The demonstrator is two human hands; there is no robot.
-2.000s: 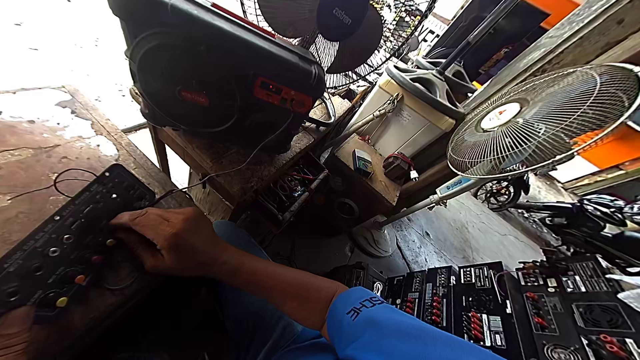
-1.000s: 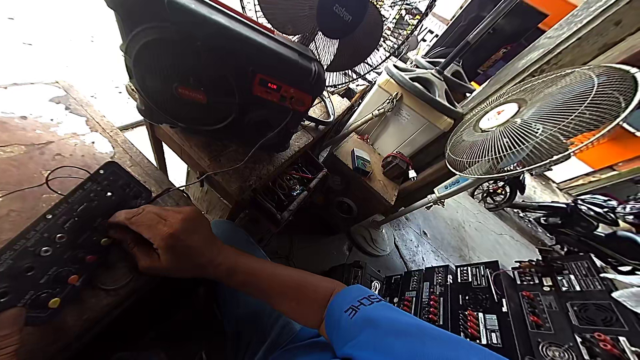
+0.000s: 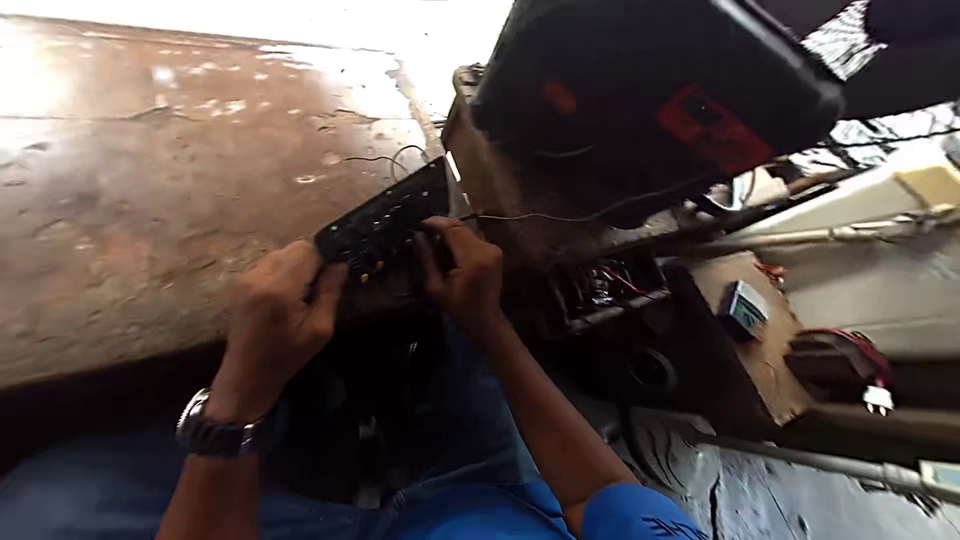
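Note:
A black audio control panel (image 3: 386,225) with knobs and sockets lies tilted at the edge of a worn bench. My left hand (image 3: 281,304), a watch on its wrist, grips the panel's near left end between thumb and fingers. My right hand (image 3: 465,270) is at the panel's right part, thumb and fingertips on its lower edge or a knob; the exact contact is blurred. A thin cable (image 3: 540,216) runs from beside the right fingers toward a big black speaker case (image 3: 645,97). Another thin dark wire (image 3: 401,154) curls on the bench behind the panel.
The worn brown bench top (image 3: 187,195) spreads to the left. Right of my hands stand an open box of wiring (image 3: 611,289), a small box (image 3: 744,311) on a wooden board, and a transformer-like part with a plug (image 3: 877,399). A metal pole (image 3: 810,461) crosses at lower right.
The view has swung strongly left and down. My left hand, earlier only partly in frame at the lower left, is now fully visible on the panel. My right hand remains at the panel.

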